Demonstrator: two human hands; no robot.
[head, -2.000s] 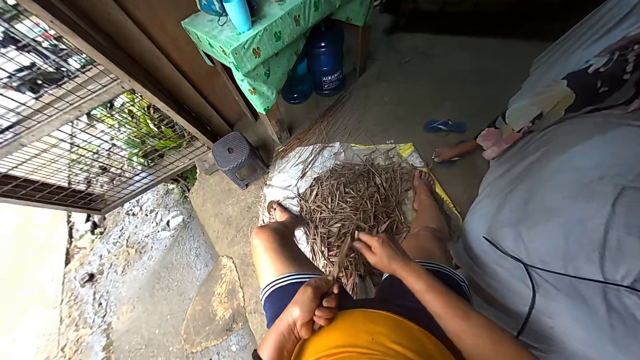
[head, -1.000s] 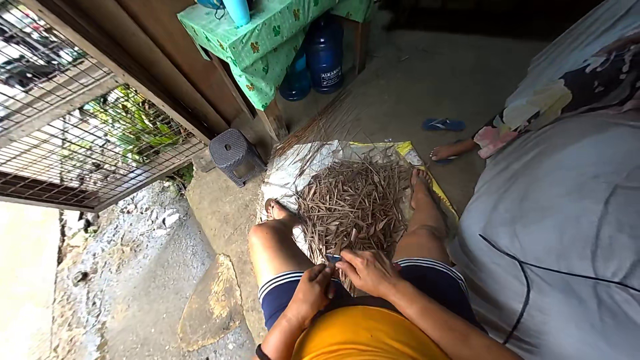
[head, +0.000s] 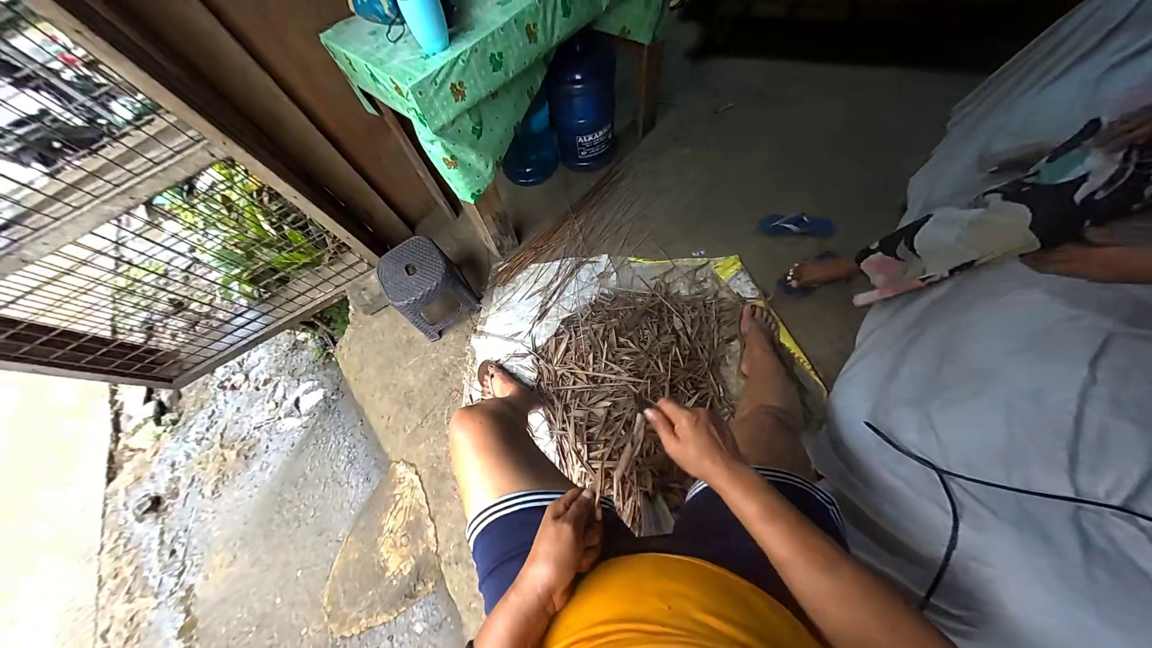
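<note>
A heap of dry brown leaf strips (head: pixel 630 369) lies on a white and yellow sack (head: pixel 567 279) between my bare feet. My left hand (head: pixel 569 535) is at my lap with its fingers closed around a thin strip that pokes up from them. Over the near right part of the heap is my right hand (head: pixel 693 436), its thumb and fingertips together near the strips; whether it pinches one cannot be made out. Long thin sticks (head: pixel 576 225) lie beyond the sack, toward the table.
A grey plastic stool (head: pixel 427 279) stands left of the sack. Behind are a table with a green cloth (head: pixel 468 72) and blue water jugs (head: pixel 583 103). Another person's foot (head: pixel 819 270) and a blue flip-flop (head: pixel 796 225) are at right, beside grey fabric (head: pixel 999 387) with a black cord (head: pixel 1017 490).
My hands were close together at my lap one second ago. Now my right hand is farther forward, over the heap, and the two hands are apart.
</note>
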